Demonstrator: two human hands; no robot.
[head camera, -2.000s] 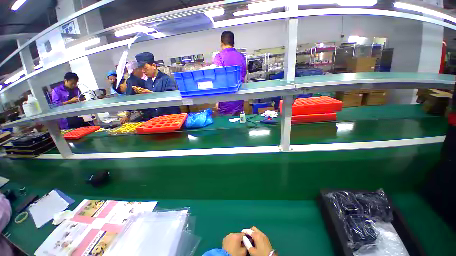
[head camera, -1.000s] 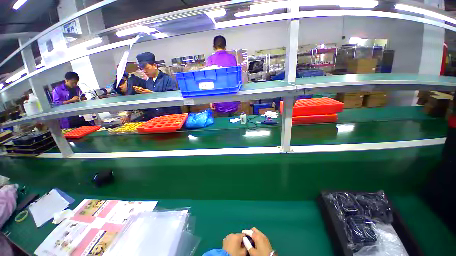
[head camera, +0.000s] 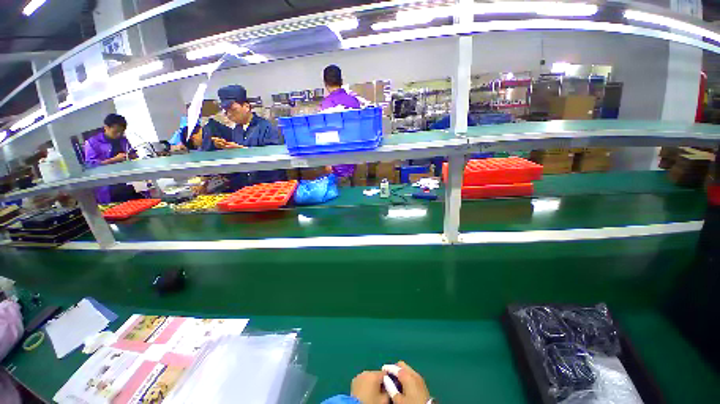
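My left hand (head camera: 367, 387) and my right hand (head camera: 412, 385) are together at the bottom centre, cut off by the lower edge. A small dark item (head camera: 391, 382), likely a black electronic unit, shows between them, mostly hidden by the fingers. White covers show on fingertips. Another small black unit (head camera: 170, 280) lies on the bench at the left. The stack of empty poly bags (head camera: 237, 369) lies left of my hands, over printed sheets (head camera: 142, 334). The black packing tray (head camera: 523, 355) at the right holds several bagged units (head camera: 570, 364) and a silvery-white sheet (head camera: 616, 380).
A white form (head camera: 75, 327) and a tape roll (head camera: 33, 341) lie at far left, beside another person's sleeve (head camera: 9, 325). A raised metal shelf (head camera: 410, 144) crosses ahead and bears a blue crate (head camera: 335, 130). Red trays (head camera: 259, 196) and several people are beyond. A dark stack stands at far right.
The black unit on the bench has shifted slightly right. The person in purple behind the blue crate has moved left and lower. My hands have barely moved.
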